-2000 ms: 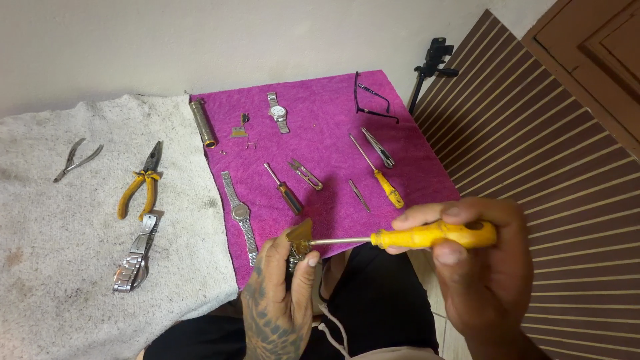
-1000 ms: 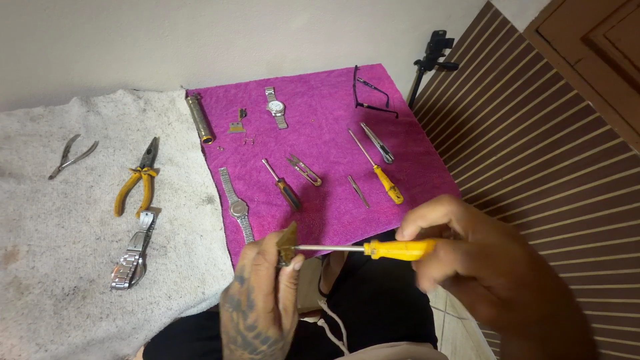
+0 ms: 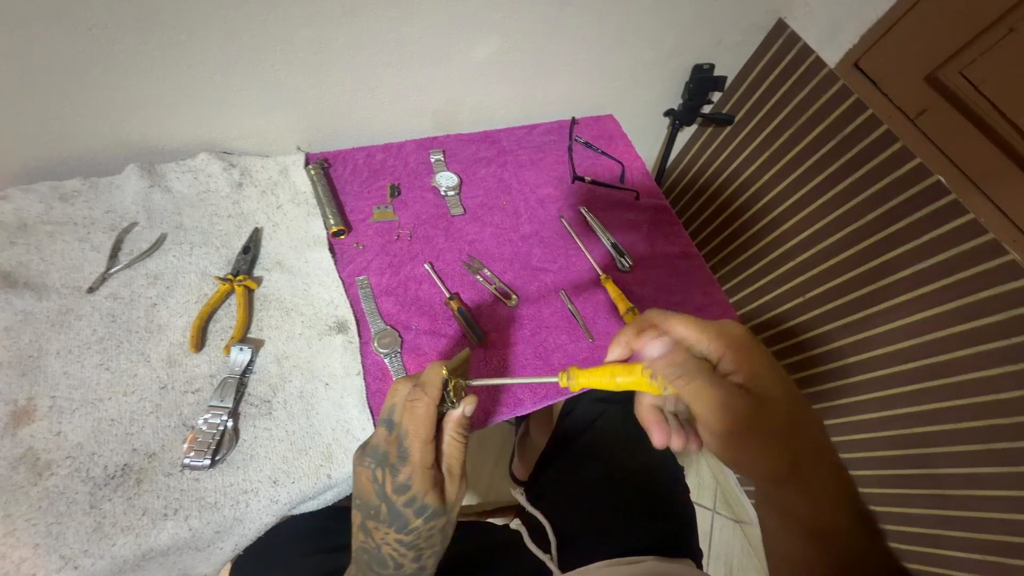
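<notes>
My left hand (image 3: 416, 464) pinches a small gold-coloured metal part (image 3: 454, 390) between thumb and fingers, over the front edge of the pink towel. Its exact kind is unclear. My right hand (image 3: 696, 376) has its fingers around the end of a yellow-handled screwdriver (image 3: 608, 378), whose shaft lies level and whose tip meets the metal part. Just beyond my left hand lie a metal-strap watch (image 3: 386, 342) and a dark-handled screwdriver (image 3: 464, 318). A second yellow-handled screwdriver (image 3: 618, 298) rests beyond my right hand, its handle end partly covered by the fingers.
The pink towel (image 3: 528, 184) also bears thread snips (image 3: 490, 282), tweezers (image 3: 576, 314), a utility knife (image 3: 606, 238), glasses (image 3: 600, 164), another watch (image 3: 446, 182) and a metal cylinder (image 3: 327, 200). On the white towel (image 3: 96, 384) lie nippers (image 3: 120, 260), pliers (image 3: 232, 296) and a steel watch (image 3: 216, 416).
My right hand's fingers have shifted on the yellow handle, with the lower fingers now spread beneath it. The screwdriver tip stays at the metal part in my left hand.
</notes>
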